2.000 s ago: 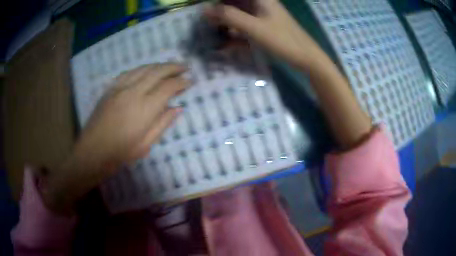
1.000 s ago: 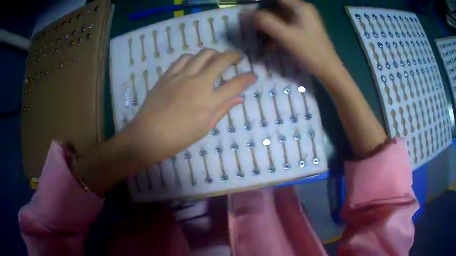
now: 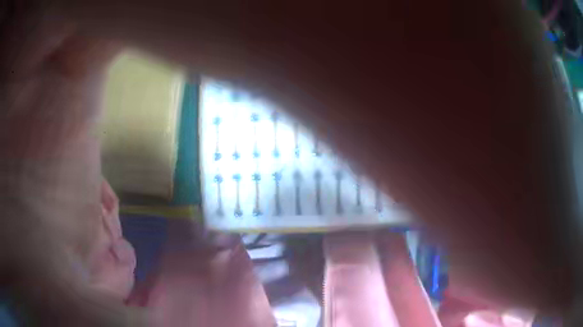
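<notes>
The white layout board lies in front of me, with rows of dumbbell shapes. Small dark or shiny dots show at the ends of some shapes. My right hand and forearm are a large dark blur close to the camera, covering the board's upper right. My left hand or forearm is a pale blur close to the camera at the left edge. The fingers of both hands cannot be made out, and whether they hold anything cannot be told.
The plain tan board stands left of the white board, looking pale yellow. A green table strip shows between them. A yellow edge strip runs below the tan board. Blurred objects show at the upper right.
Both hands have left the white board and come up close to the camera, blocking much of the view. The picture is brighter, and the board's lower left rows are uncovered.
</notes>
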